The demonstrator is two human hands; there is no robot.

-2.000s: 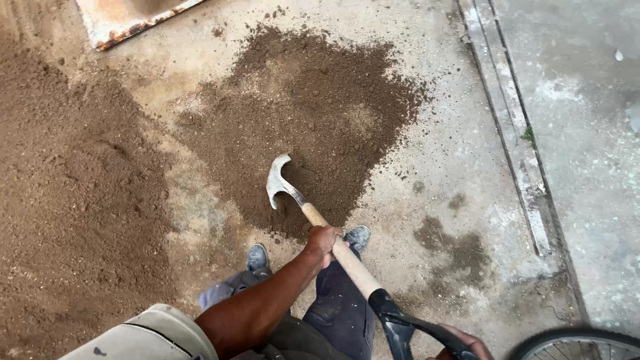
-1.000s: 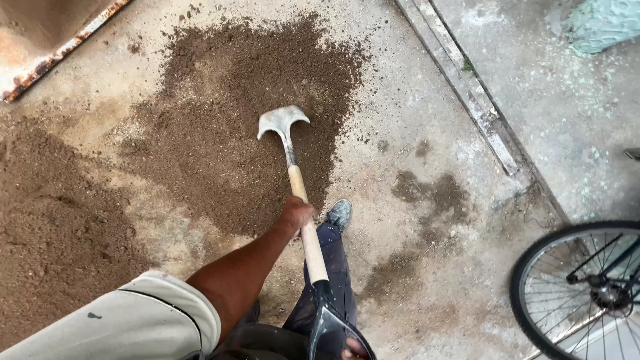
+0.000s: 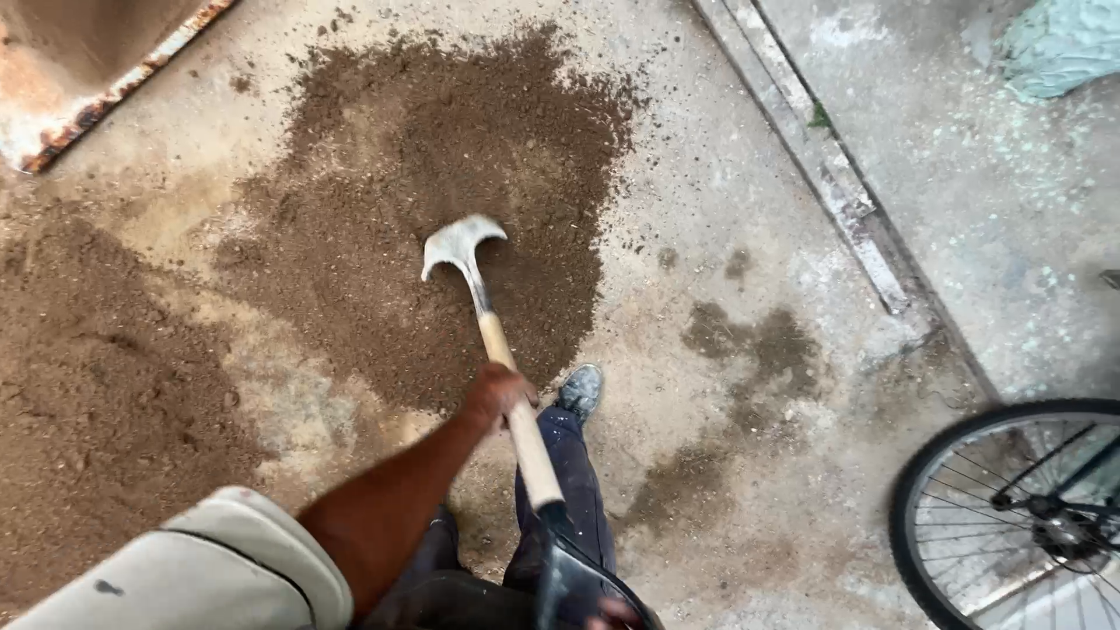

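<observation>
A shovel (image 3: 531, 451) with a pale wooden shaft and a black D-grip slants up from the bottom of the view. My left hand (image 3: 500, 394) is closed around the upper part of its shaft, below the metal neck. At the bottom edge my right hand (image 3: 615, 614) is at the black D-grip, blurred and partly cut off by the frame. The worn metal blade is over a spread pile of brown soil (image 3: 350, 254); its lower part is hidden, and whether it touches the soil I cannot tell.
A second soil heap (image 3: 114, 376) lies at the left. A rusty-edged metal tray (image 3: 114, 96) is at the top left. A bicycle wheel (image 3: 901, 516) stands at the lower right. A raised strip (image 3: 822, 166) crosses the concrete. My shoe (image 3: 581, 390) is beside the pile.
The view has shifted since two seconds ago, bringing in more of the bicycle wheel. Both hands stay on the shovel, whose blade has turned and now tilts differently than one second ago.
</observation>
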